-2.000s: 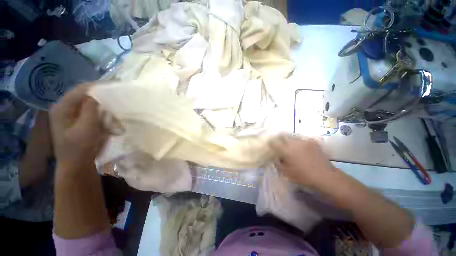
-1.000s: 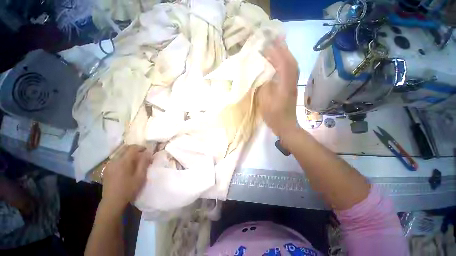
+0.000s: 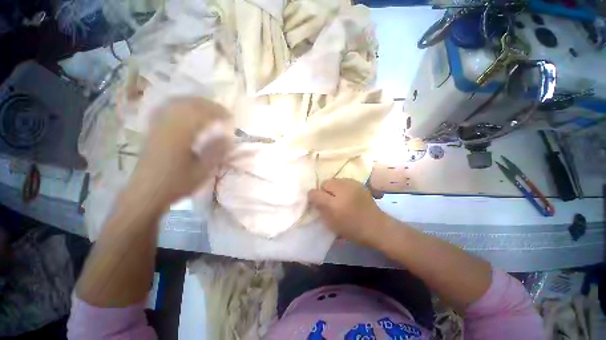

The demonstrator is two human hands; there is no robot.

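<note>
A large heap of cream fabric pieces [image 3: 266, 192] lies on the table in front of me and hangs a little over its front edge. My left hand [image 3: 189, 143] is blurred, raised over the left of the heap, with a bit of pale fabric pinched at its fingers. My right hand [image 3: 342, 202] grips the fabric at the heap's lower right, its fingertips on a fold. The white sewing machine head [image 3: 438, 99] with blue trim stands right of the heap. The needle area is washed out by the lamp glare.
Thread snips [image 3: 525, 186] and a black stubby tool [image 3: 560, 169] lie right of the needle. A small black part [image 3: 577, 226] sits near the measuring tape strip [image 3: 465, 238]. Keys [image 3: 498, 61] hang on the machine head. A grey vented device [image 3: 40, 119] stands at left. More cream pieces [image 3: 246, 299] lie at lap level.
My left hand has moved up and right over the heap. My right hand has come down from the heap's upper right to its lower edge. The heap's folds have shifted.
</note>
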